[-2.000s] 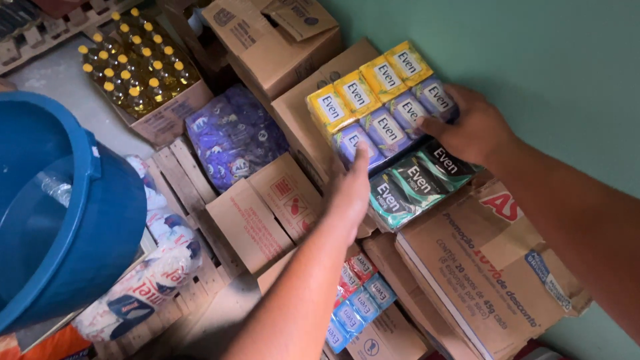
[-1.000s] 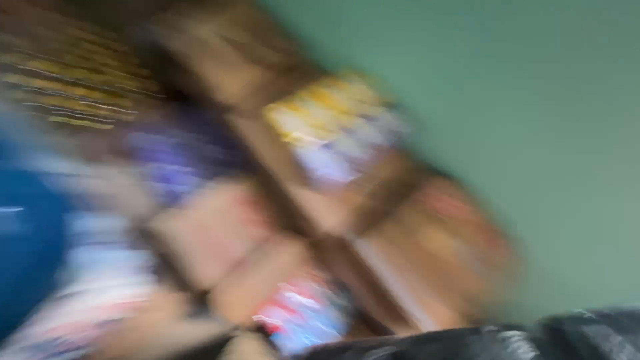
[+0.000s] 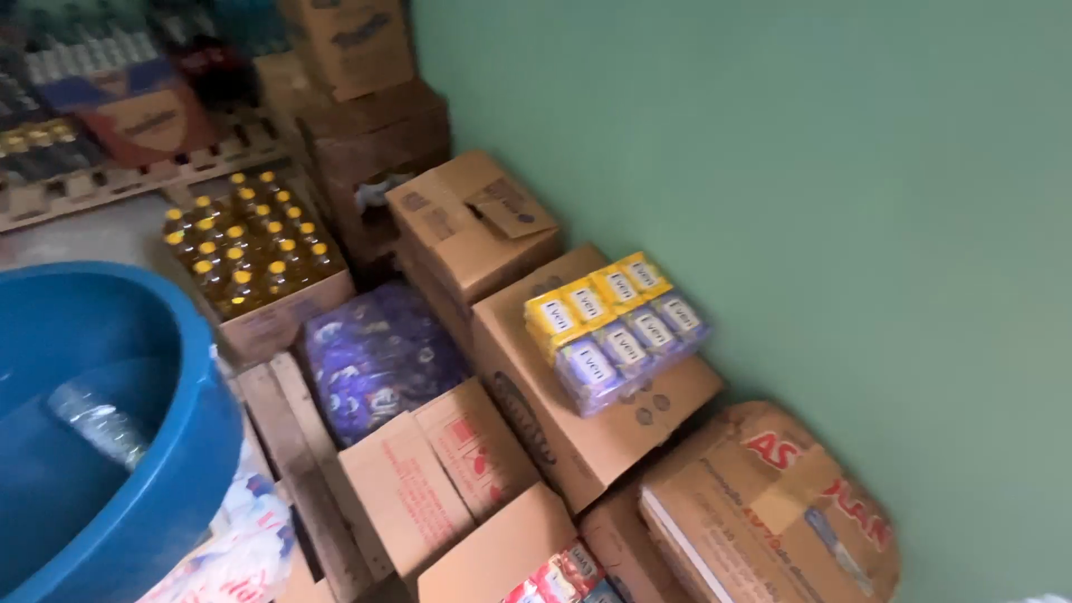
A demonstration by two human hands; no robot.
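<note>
Neither of my hands shows in the head view now. Yellow packs [image 3: 599, 295] and purple packs [image 3: 624, 352] of Even soap, in clear wrap, rest on a closed cardboard box [image 3: 670, 419] beside the green wall. Red and blue soap packs [image 3: 557, 578] lie at the bottom edge, partly cut off, by a cardboard flap [image 3: 494, 544]. The dark green soap packs are not visible.
A blue plastic tub [image 3: 193, 402] with a clear plastic bottle [image 3: 100, 423] inside fills the left. Behind are a carton of yellow-capped bottles [image 3: 251, 243], a purple wrapped bundle [image 3: 381, 360], a wooden pallet [image 3: 289, 444] and a brown paper-wrapped package [image 3: 770, 502].
Two seconds ago both my hands were on the yellow and purple soap packs; now these lie untouched on the box. The dark green packs are out of sight, and the view has shifted.
</note>
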